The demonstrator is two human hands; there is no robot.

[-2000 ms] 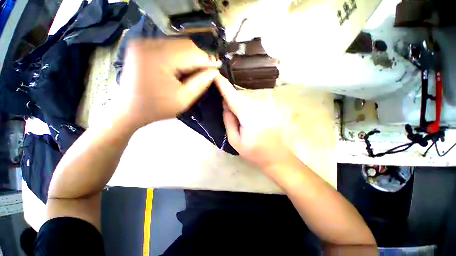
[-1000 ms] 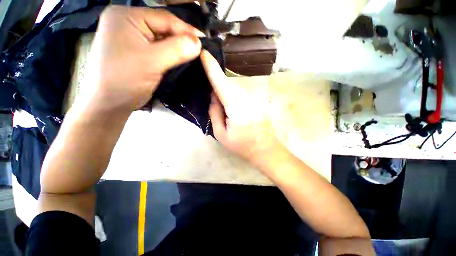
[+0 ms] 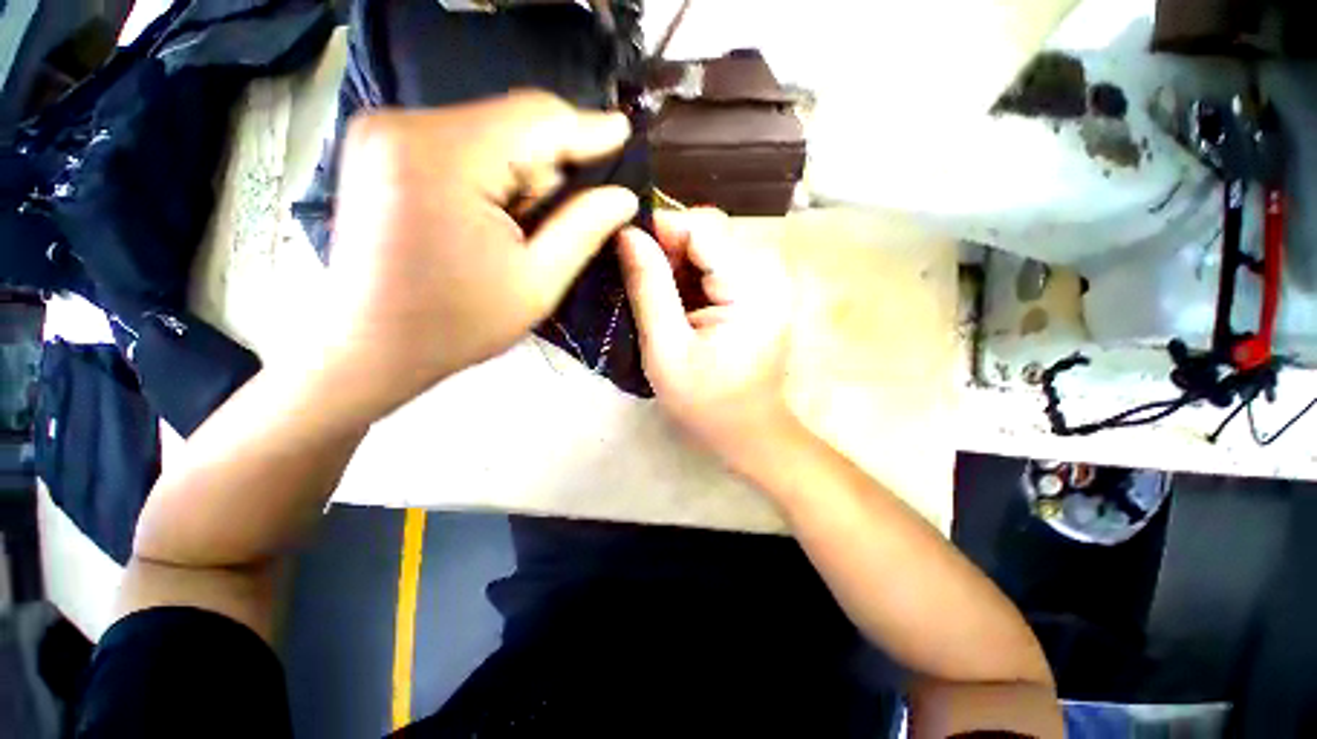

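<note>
A black fabric pouch (image 3: 491,58) lies at the needle area (image 3: 621,29), its lower corner pointing toward me with a pale line along the edge. My left hand (image 3: 448,238) lies over the pouch, thumb and fingers pinching its edge just below the needle area. My right hand (image 3: 715,339) pinches the same edge a little lower, thumb and fingertips on the black fabric. My left hand hides part of the pouch. A brown block (image 3: 725,152) sits just right of the needle area.
Black pieces (image 3: 137,159) are heaped at left, with a flat black piece (image 3: 98,440) below. The white machine (image 3: 924,87) fills the upper right. Red-handled snips (image 3: 1267,274) lie beside black cords (image 3: 1134,412). A round tub (image 3: 1095,498) stands at lower right.
My left hand has moved right and a little down from one second ago, uncovering more of the pouch. The right fingers have curled in at the edge. The pouch's corner has shifted slightly right.
</note>
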